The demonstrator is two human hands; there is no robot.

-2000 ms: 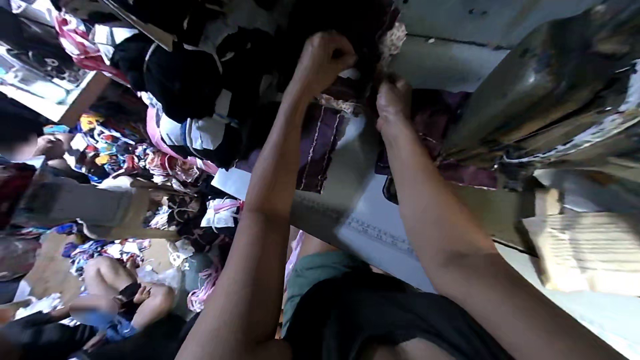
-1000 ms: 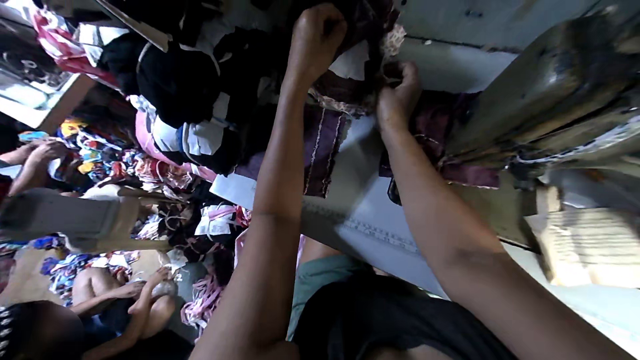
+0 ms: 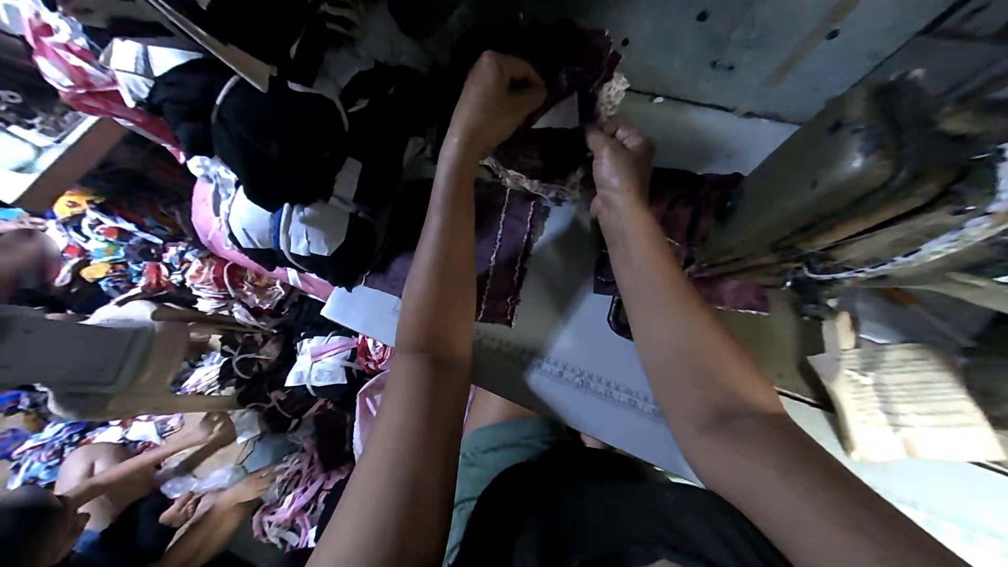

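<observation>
My left hand (image 3: 498, 98) is closed at the edge of a dark maroon fabric piece (image 3: 543, 150) with pale frayed trim, over the sewing table (image 3: 583, 331). My right hand (image 3: 622, 161) pinches the right side of that fabric near its beige trim. Below my left hand lies purple fabric (image 3: 508, 252) with two pale stitched lines. More maroon fabric (image 3: 685, 213) lies beneath my right wrist, beside the head of a sewing machine (image 3: 819, 165). The fingertips of my left hand are partly hidden in shadow.
Black cloth bundles (image 3: 276, 142) tied with strips crowd the left side. A measuring scale (image 3: 583, 378) runs along the table edge. A worn paper booklet (image 3: 906, 402) lies at the right. Colorful fabric scraps (image 3: 118, 252) cover the floor, where another person (image 3: 150, 480) sits low at left.
My right hand has shifted slightly from where it was two seconds ago, and the fabric between my hands has changed shape. The seated person's arms have moved.
</observation>
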